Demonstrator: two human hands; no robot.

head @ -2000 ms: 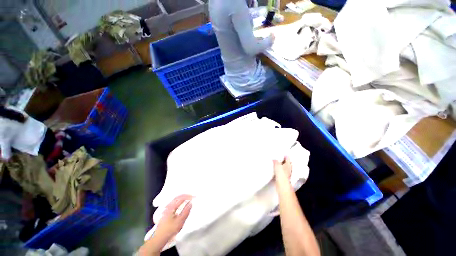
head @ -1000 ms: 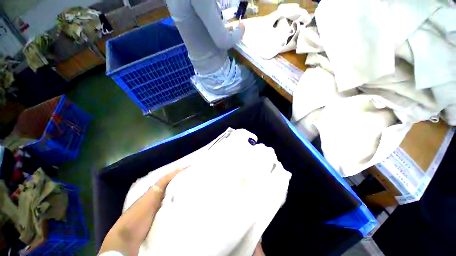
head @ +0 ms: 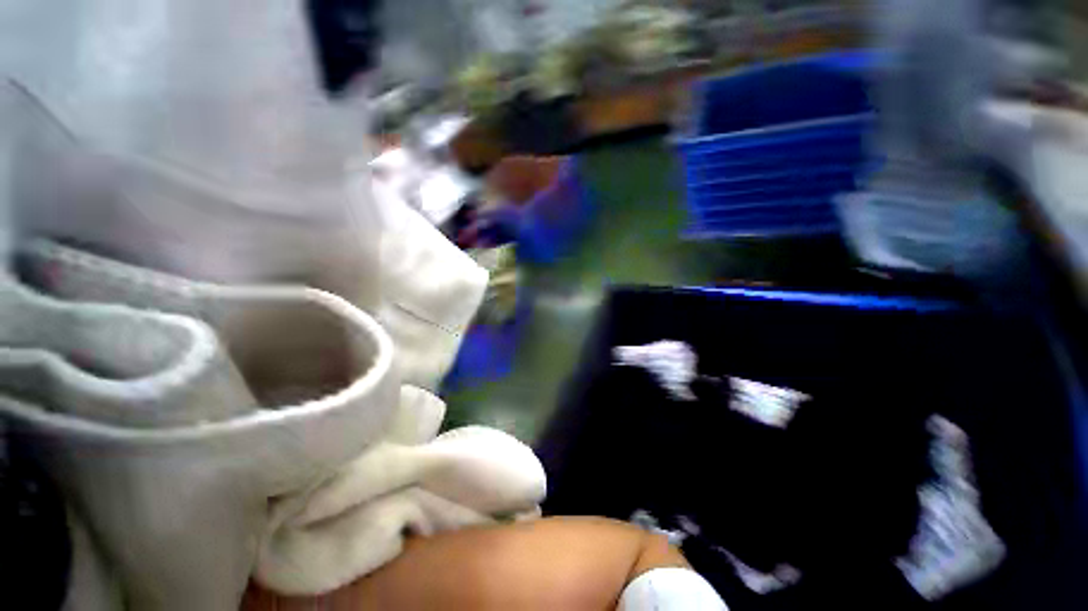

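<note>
Cream garments (head: 418, 477) fill the left side, bunched, with a curved, thick edge folded open. A bare forearm (head: 513, 567) with a white cuff at its right end lies along the bottom edge, against the underside of the cream cloth. I cannot tell which arm it is. Its hand is hidden by the cloth or cut off by the edge, and no other hand shows. The dark-lined crate (head: 823, 294) with a blue rim is at the right, with a few small whitish pieces (head: 954, 513) in it. The view is strongly blurred.
A blue slatted crate (head: 776, 179) stands on the green floor beyond. A person in grey (head: 937, 107) is at the upper right, beside a table edge. Another blue crate (head: 555, 215) is farther back. A large pale blurred shape (head: 191, 96) fills the upper left.
The view has swung left. The cream garments have left the dark-lined crate and are now close at the left. The hand seen on the cloth before is out of sight; a forearm shows at the bottom.
</note>
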